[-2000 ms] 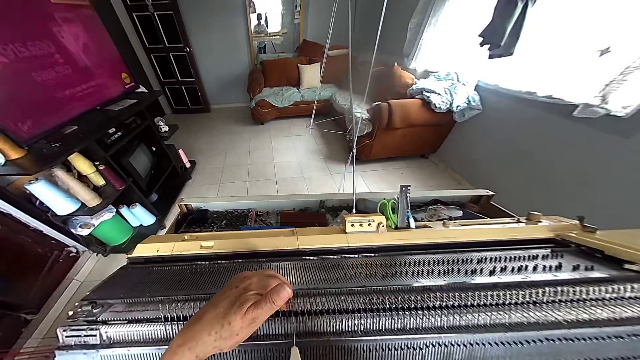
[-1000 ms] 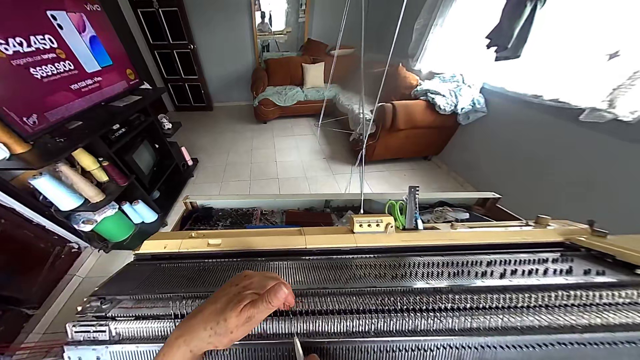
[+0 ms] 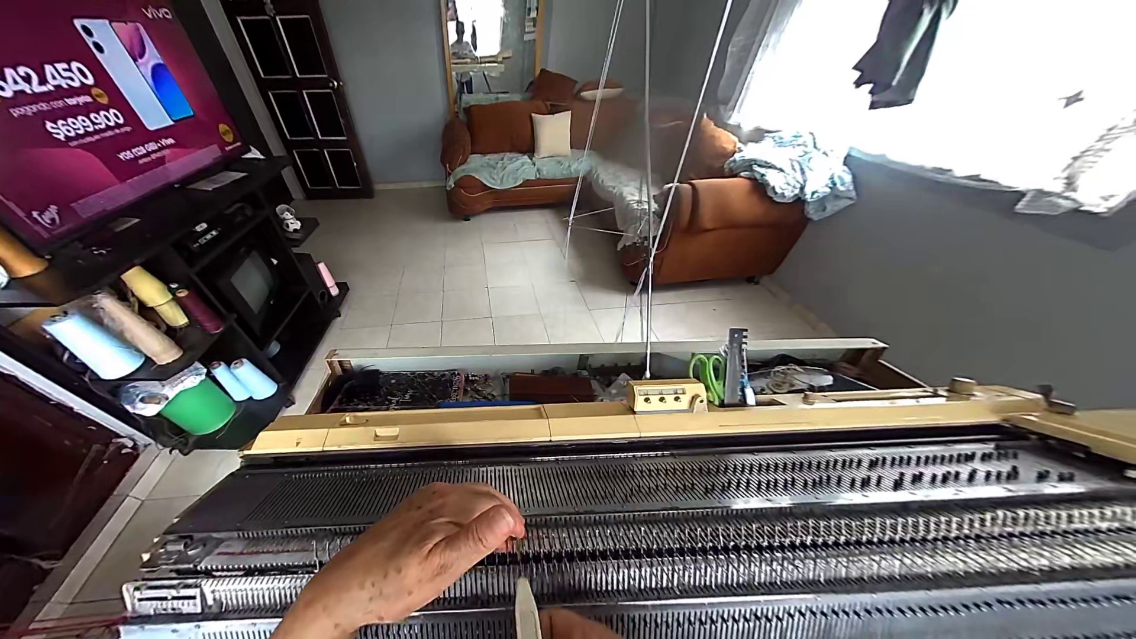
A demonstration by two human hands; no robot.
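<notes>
A knitting machine with two needle beds [image 3: 399, 479] spans the lower part of the view. My left hand [image 3: 422, 555] lies over the rows of needles, its thumb and fingertips drawn together at the needles; whether they pinch something thin is too small to tell. Just right of it, at the bottom edge, my right hand [image 3: 572, 624] is mostly cut off. It is at a pale, pointed tool handle [image 3: 527, 611], which stands upright below the left fingertips. The tool's tip is hard to make out against the needles. White yarn strands [image 3: 649, 222] come down behind the machine.
Behind the beds run a cream rail and a counter box [image 3: 667, 397]. Green-handled scissors [image 3: 708, 377] and a grey comb-like tool [image 3: 736, 368] stand in the tray behind. Yarn cones [image 3: 93, 344] fill a black shelf at left. A brown sofa [image 3: 741, 222] is farther back.
The right hand and the pale tool have come more into view at the bottom since two seconds ago. The left hand stays at nearly the same part of the needle bed.
</notes>
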